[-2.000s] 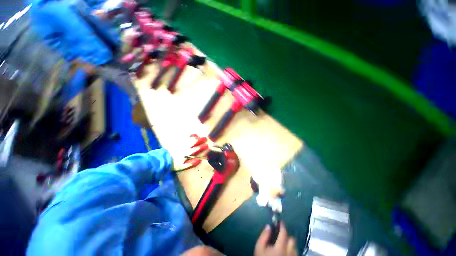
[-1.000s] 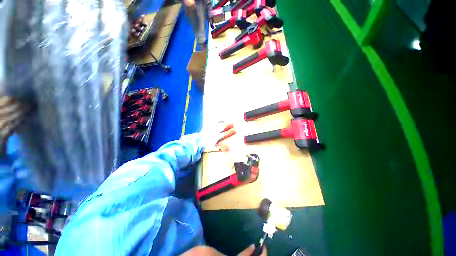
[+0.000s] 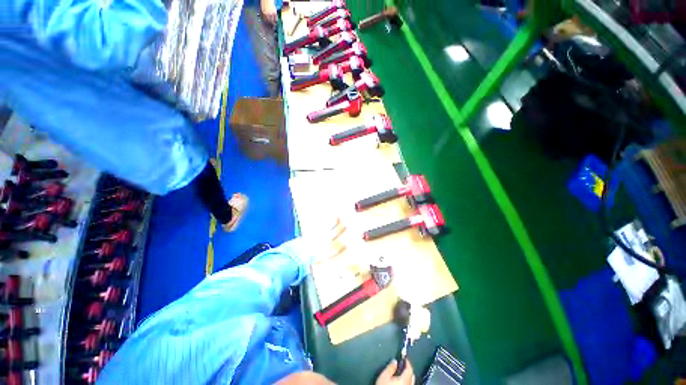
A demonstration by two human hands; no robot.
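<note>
A red-and-black tool (image 3: 352, 298) lies on the cardboard sheet (image 3: 342, 329) in front of me, its exposed dark metal head towards the upper right. My left hand (image 3: 329, 241), in a white glove with reddish fingers, rests on the cardboard above the tool, fingers apart and holding nothing visible. My right hand (image 3: 395, 374), at the bottom edge and partly cut off, holds the slim dark handle of a dauber or brush (image 3: 404, 347). Its round black head lies against a pale wad (image 3: 420, 322) at the cardboard's lower edge.
Two hammer-shaped tools (image 3: 399, 224) lie beyond my left hand; several more line the bench behind. Grey ribbed plates (image 3: 445, 367) lie right of my right hand. A person in a blue smock (image 3: 113, 120) is at the left, near racks of tools (image 3: 105, 278). A carton (image 3: 259, 124) stands on the floor.
The view has turned and steadied. A person's blue sleeve and hand now reach in from the left, where hanging plastic was. The tool, both my hands and the dauber keep about the same arrangement.
</note>
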